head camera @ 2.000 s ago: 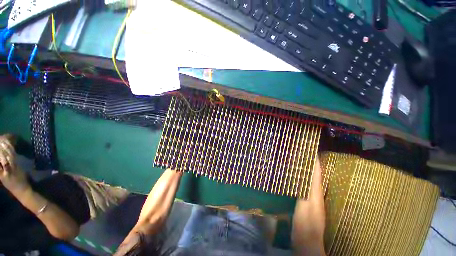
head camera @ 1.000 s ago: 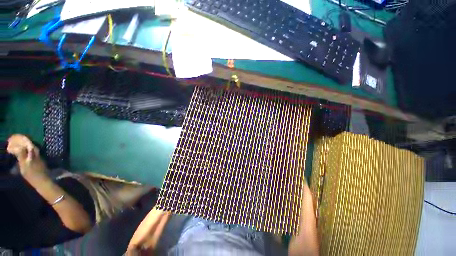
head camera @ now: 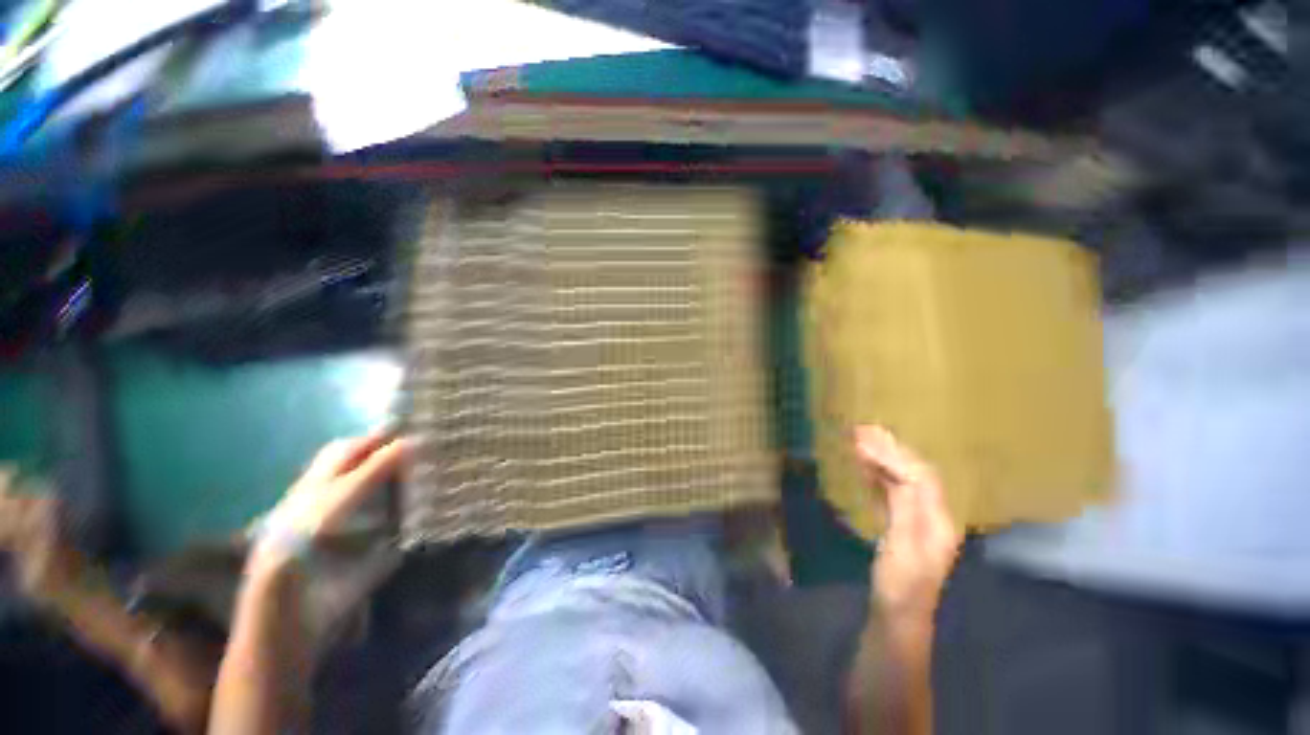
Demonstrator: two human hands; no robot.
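Note:
A block of stacked panels, with many thin pale and brown edges, lies on the green bench in front of me. My left hand is at its left edge, fingers bent; blur hides whether they touch it. A plain yellow stack stands to the right of the block, with a narrow gap between them. My right hand is over the near left part of the yellow stack, fingers apart, off the panel block. The picture is blurred.
A raised shelf edge runs across behind the stacks. White paper and a dark keyboard are on the shelf. Another person's arm is at the lower left. A pale surface is at the right.
The view has shifted and blurred. My right hand has left the panel block's right side and come over the yellow stack. My left hand has moved up along the block's left side.

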